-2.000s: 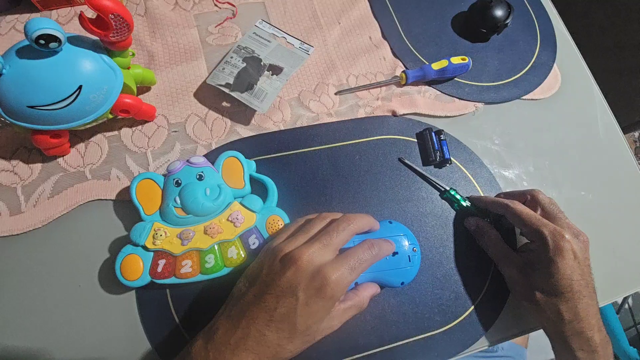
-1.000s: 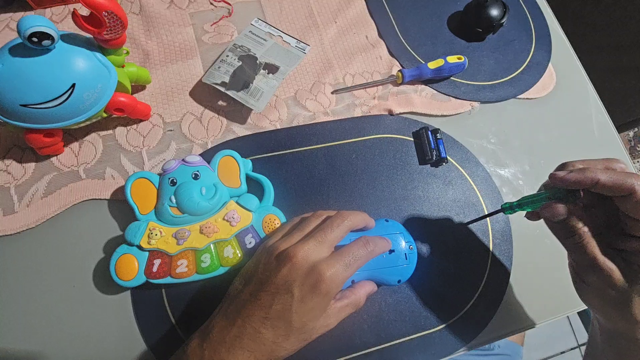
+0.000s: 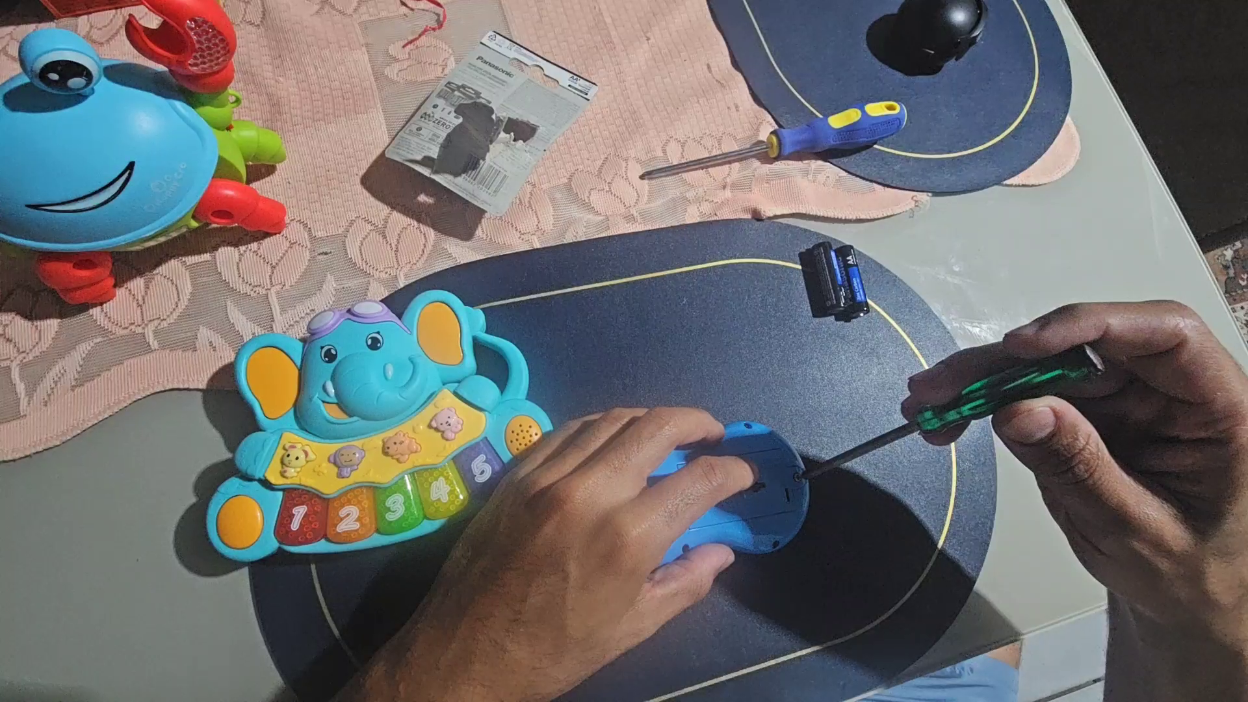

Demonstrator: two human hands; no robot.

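Note:
My left hand (image 3: 604, 526) grips a blue plastic device (image 3: 756, 502) from above, holding it on a dark blue oval placemat (image 3: 634, 341). The device lies with screw holes facing up; much of it is under my fingers. In my right hand (image 3: 1111, 439) is a screwdriver with a green handle (image 3: 1014, 390), its tip at a screw hole near the device's right end. Left of my left hand lies a blue elephant toy piano (image 3: 390, 439) with numbered keys. Several AA batteries (image 3: 836, 282) rest near the placemat's upper right edge.
A blue and yellow screwdriver (image 3: 838, 129) lies across the edge of a second placemat (image 3: 1014, 97), which holds a black round object (image 3: 941, 29). Battery packaging (image 3: 492, 122) and a blue and red crab toy (image 3: 107, 156) are on the pink lace tablecloth (image 3: 322, 97).
My right hand has swung the green screwdriver round and brought its tip from off the device to the screw hole. My left hand has stayed on the blue device.

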